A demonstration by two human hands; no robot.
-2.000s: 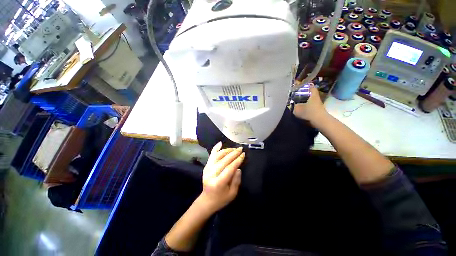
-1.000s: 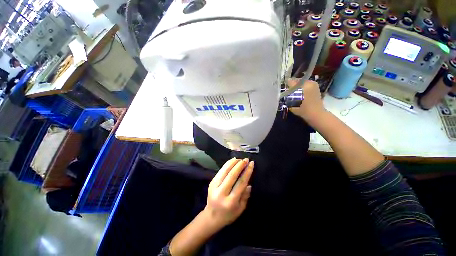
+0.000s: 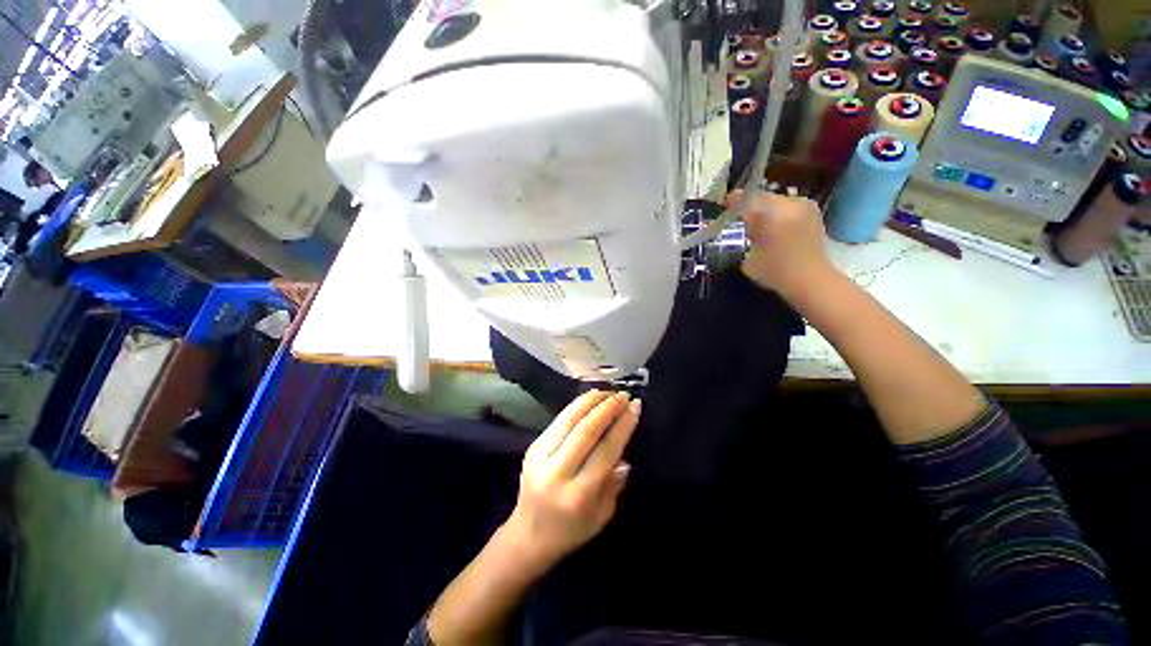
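Note:
Black cloth [image 3: 707, 379] lies under the white JUKI machine head [image 3: 530, 164] and over my lap. My left hand [image 3: 574, 473] rests on the cloth just below the small metal clamp [image 3: 625, 379], its fingertips together at the cloth by the clamp. My right hand [image 3: 783, 240] is right of the head beside the shiny silver cylinder [image 3: 726, 244], fingers bent. Its fingertips are partly hidden, and whether it holds anything does not show. The needle is hidden by the head.
Thread cones stand at the back right, a light-blue cone [image 3: 871, 187] nearest. A control panel [image 3: 1016, 145] with a lit screen and pens [image 3: 991, 244] are on the white table [image 3: 934, 328]. A white tube [image 3: 413, 328] hangs left of the head. Blue carts [image 3: 271, 442] stand at left.
The view has shifted, so the head appears further left. My left hand's fingers have drawn together and are close under the clamp. My right hand stays beside the silver cylinder.

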